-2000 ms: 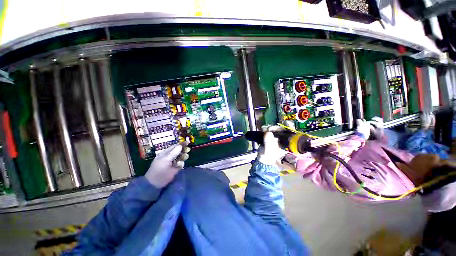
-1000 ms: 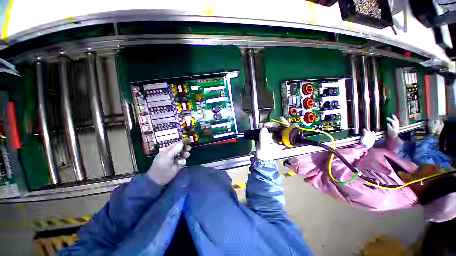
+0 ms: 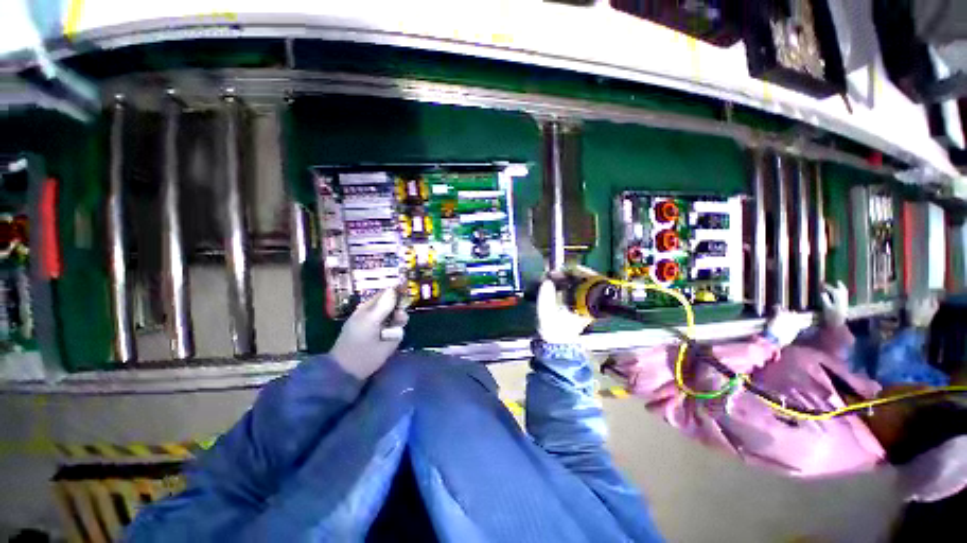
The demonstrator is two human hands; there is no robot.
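A populated circuit board (image 3: 456,239) with white blocks and yellow-black parts lies in a thin metal tray on a dark green carrier (image 3: 361,133) in front of me. My left hand (image 3: 371,331), in a white glove, is at the board's near edge with fingertips pinched together; whether small screws are in them is too small to tell. My right hand (image 3: 560,308), gloved, is shut around a black and yellow electric screwdriver (image 3: 590,296), right of the board's near corner. The screwdriver's tip is hidden or blurred.
A second board (image 3: 679,242) with red rings lies on the carrier to the right. Bare rollers (image 3: 178,228) are at the left. A person in pink (image 3: 732,403) works at the right. The yellow cable (image 3: 816,412) trails right. A black bin (image 3: 797,48) stands on the white shelf.
The view has shifted, so the boards and rollers appear farther right. My right hand and the screwdriver sit closer to my body side, with the driver seen more end-on. My left hand stays at the near edge.
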